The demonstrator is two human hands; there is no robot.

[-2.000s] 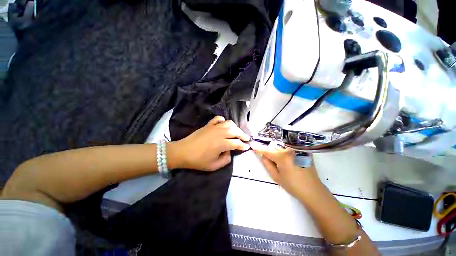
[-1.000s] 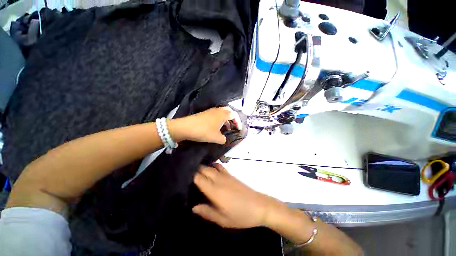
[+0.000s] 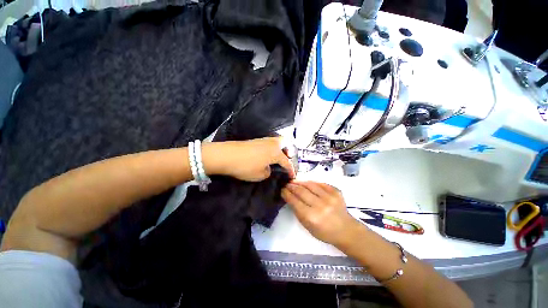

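A dark garment (image 3: 138,90) spreads left of the white sewing machine (image 3: 366,90) and down over the table's front edge. My left hand (image 3: 255,159) grips the dark cloth just left of the presser foot (image 3: 315,156); its fingertips are beside the needle area. My right hand (image 3: 315,207) pinches the edge of a smaller dark fabric piece (image 3: 267,201) just below and in front of the foot. The fingertips of both hands are close together at the cloth. The needle tip is too small to make out.
Thread snips (image 3: 396,224) lie on the bed right of my right hand. A black smartphone (image 3: 473,219) and scissors with yellow and red handles (image 3: 529,225) lie further right. A measuring tape strip (image 3: 318,272) runs along the table's front edge.
My right hand has moved up and right from the lower cloth to the fabric edge near the foot. My left hand stays near the needle area. The view has shifted slightly.
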